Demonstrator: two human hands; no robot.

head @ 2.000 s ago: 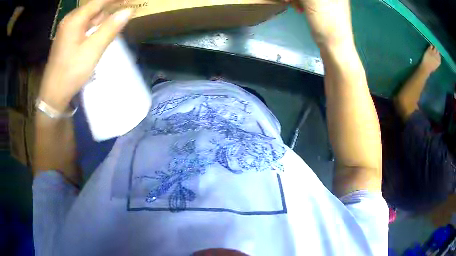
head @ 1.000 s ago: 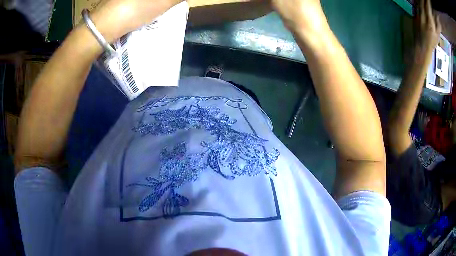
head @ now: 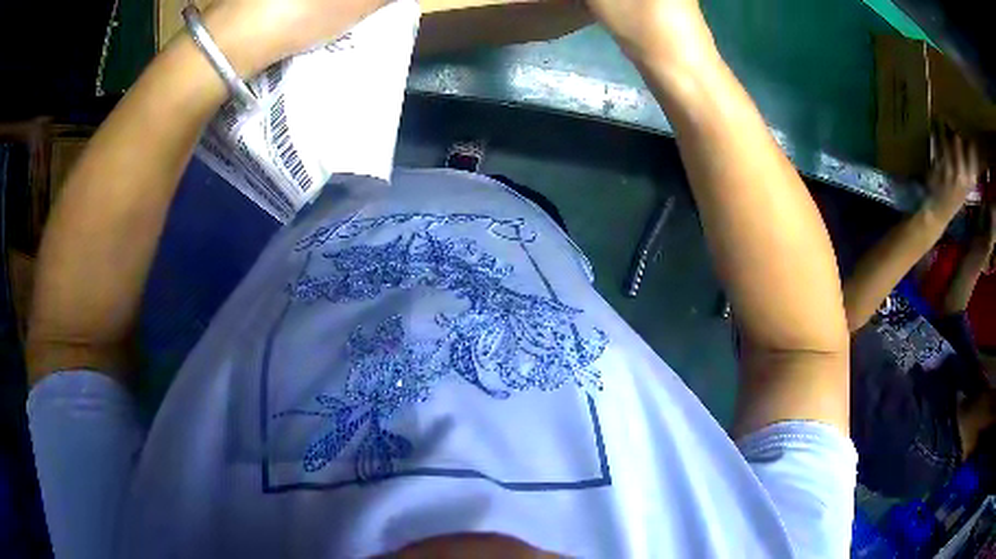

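The white barcode label sheets (head: 347, 120) hang curled and folded below my left hand (head: 295, 13), rows of black barcodes facing out at their left part. My left hand is at the top edge, its fingers cut off by the frame, and the sheets are held in it. A brown carton (head: 497, 22) lies on the green workbench at the top, mostly out of the picture. My right hand (head: 644, 13) is at the carton's right end, its fingers cut off by the top edge, so its grip cannot be told.
The green workbench (head: 786, 76) has a worn metallic edge running below the carton. At the right, another person's hands (head: 952, 175) are by a second brown carton (head: 902, 104). Blue items (head: 928, 504) lie at the lower right. Brown cartons show at the far left.
Over two seconds my left hand moved right along the carton and the sheets turned, showing their barcodes. At the right, the other person's arm moved and a carton appeared by it.
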